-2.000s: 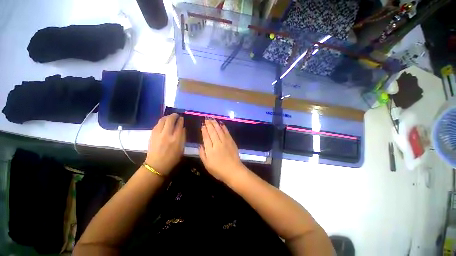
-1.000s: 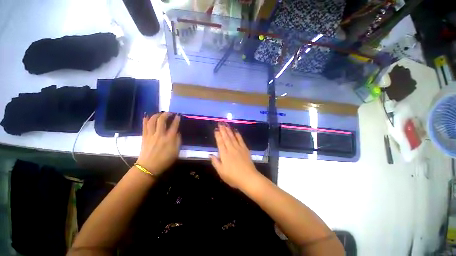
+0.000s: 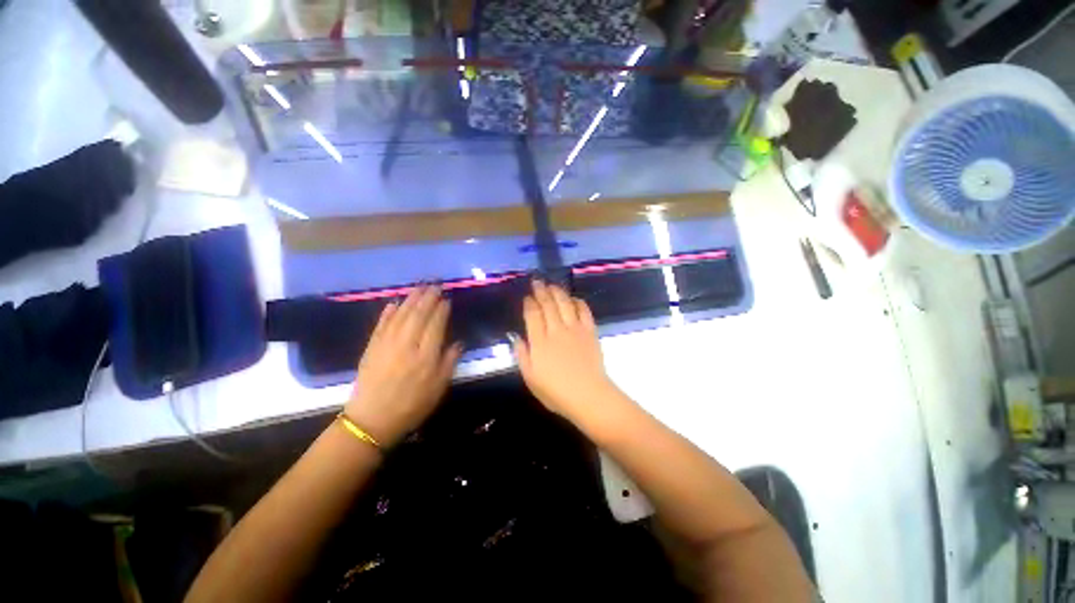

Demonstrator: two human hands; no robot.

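The clear bluish plastic template (image 3: 413,183) lies in front of me, with a brown strip and pink lines across it. A long black fabric strip (image 3: 489,309) lies along its near edge, and its left end sticks out past the template. My left hand (image 3: 409,353) lies flat on the strip, fingers pointing away. My right hand (image 3: 560,348) lies flat on the strip near the dark hinge tape (image 3: 536,194). Neither hand grips anything. Another black piece (image 3: 696,286) shows in the right part of the template.
Black fabric stacks (image 3: 59,200) and a dark slab (image 3: 163,309) with a white cable on a blue pad (image 3: 233,295) are at left. A dark tumbler (image 3: 153,59) stands upper left. A fan (image 3: 988,174), red packet (image 3: 864,224), brown cloth (image 3: 817,118) and thin tool (image 3: 816,269) are at right.
The view has turned, so the template appears further left and tilted. My right hand now rests close to the hinge tape, and my left hand sits further right along the strip.
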